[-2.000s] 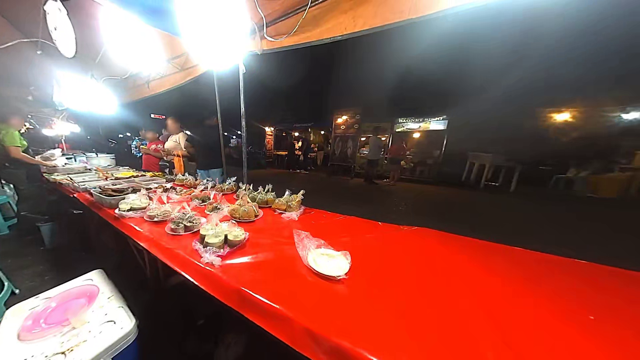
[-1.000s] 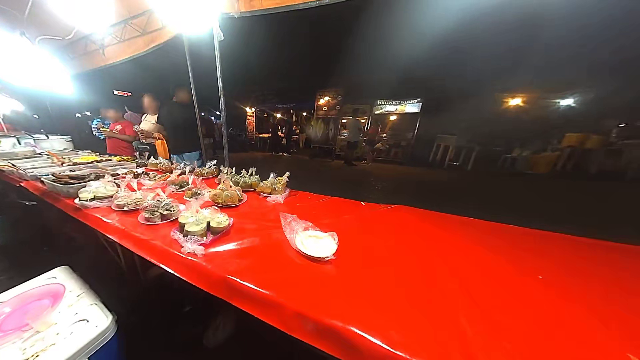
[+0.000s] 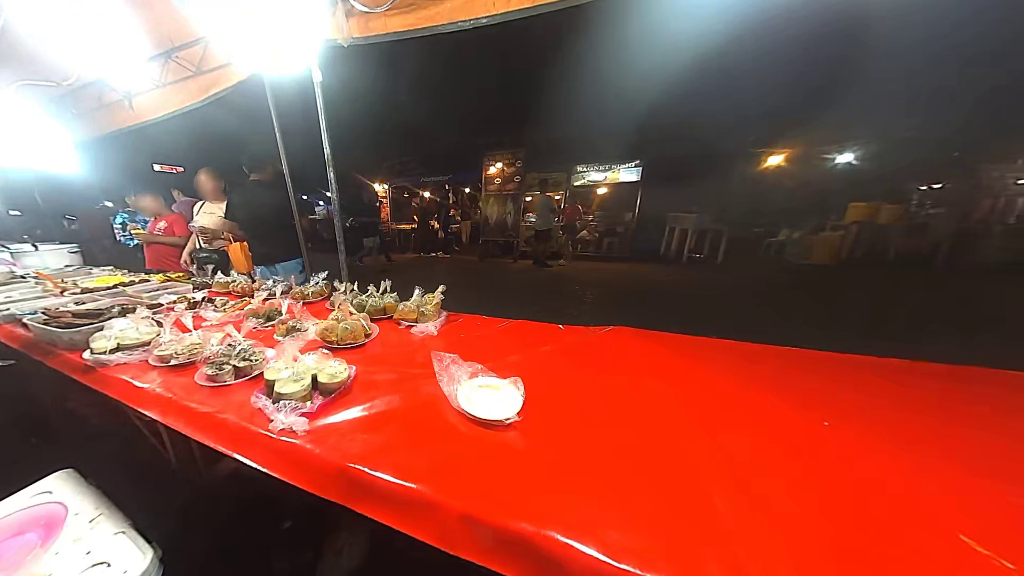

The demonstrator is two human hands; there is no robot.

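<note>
Neither of my hands shows in the head view. A white plate in clear plastic lies on the red table cover. To its left, a plate holds several tied plastic bags of pale green food. Behind those stand plates of bagged orange-brown food and, further back, more bags of greenish food. Another plate of bagged food sits near the table's far edge. Further left are more bagged portions and a plastic tub of dark food.
A white cooler lid with a pink plate on it is at the lower left. Metal poles rise beyond the table. Several people stand past its far left side, one in a red shirt. Lit stalls are in the background.
The view has swung to the right and the cooler has slid toward the lower left corner. Nothing on the table has plainly moved.
</note>
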